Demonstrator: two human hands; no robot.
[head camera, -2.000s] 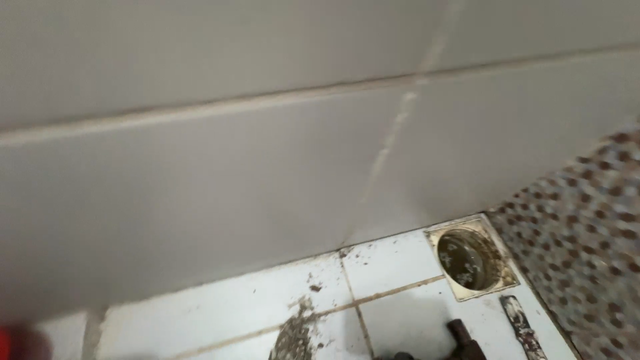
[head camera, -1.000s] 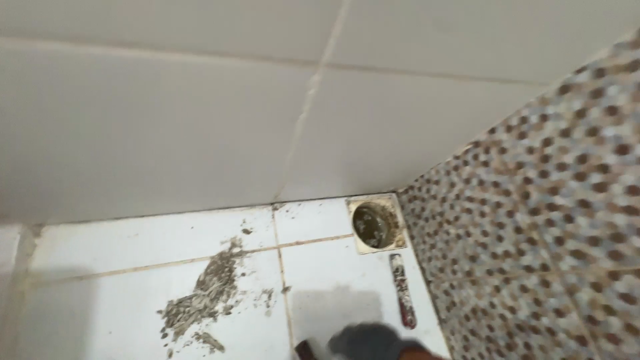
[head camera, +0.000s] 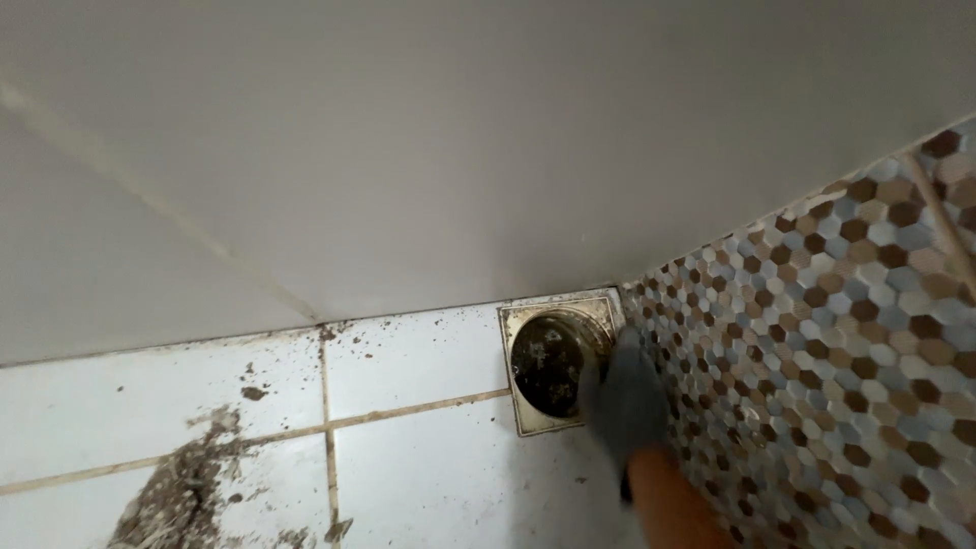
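Note:
My right hand (head camera: 625, 396), in a dark grey glove, is at the right edge of a square metal floor drain (head camera: 526, 423). Its fingertips are blurred near the rim, and whether they hold anything cannot be seen. The drain's round opening (head camera: 547, 366) is uncovered, with dark murky contents and pale specks inside. A heap of grey-brown wet debris (head camera: 179, 488) lies on the white floor tiles (head camera: 427, 473) to the left. My left hand is out of view.
A large grey-white tiled wall (head camera: 427, 168) rises behind the drain. On the right stands a wall of brown, beige and grey hexagonal mosaic (head camera: 823, 351), close beside my hand. Small dirt crumbs (head camera: 254, 393) are scattered along the floor.
My right hand has moved up to the drain from the lower edge of the view. The dirty, narrow tool that lay below the drain no longer shows. The view has come closer to the drain.

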